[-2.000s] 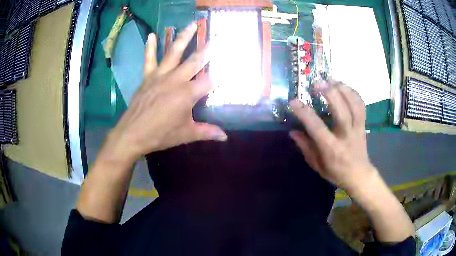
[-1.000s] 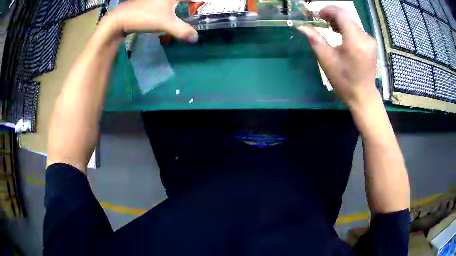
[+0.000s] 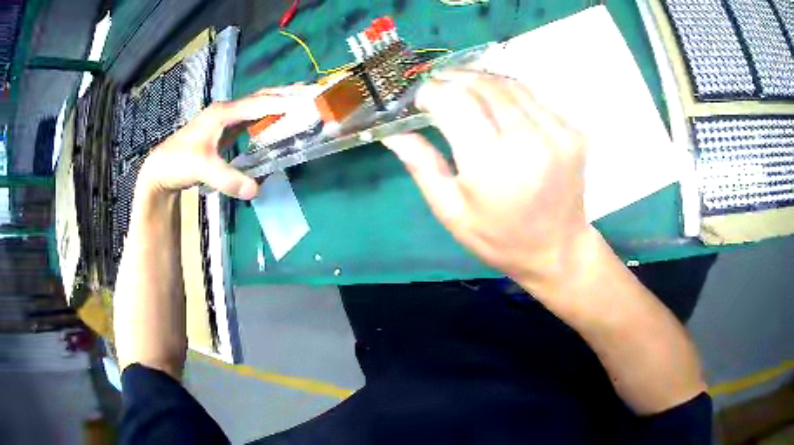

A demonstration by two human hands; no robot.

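The test fixture (image 3: 361, 135), a clear plate, is lifted off the green mat and tilted, its near edge towards me. It bears orange-brown guide rails (image 3: 341, 99) and a switch row (image 3: 380, 43) with red and white tips. My left hand (image 3: 205, 148) grips its left end, thumb below and fingers over the top. My right hand (image 3: 514, 165) grips its right end, thumb at the near edge. A whitish piece, perhaps the LED module (image 3: 292, 124), lies between the rails, partly hidden by my left fingers.
A white sheet (image 3: 622, 104) lies right of the fixture. The right-hand module tray (image 3: 718, 228) stands beyond it. The left-hand module tray (image 3: 228, 322) is behind my left forearm. A light blue card (image 3: 280, 217) lies below the fixture. Yellow wire (image 3: 305, 45) runs behind it.
The fixture lay flat with a glaring white module; now it is raised and tilted in both hands, and no glare shows. The view has swung, showing more of the left side.
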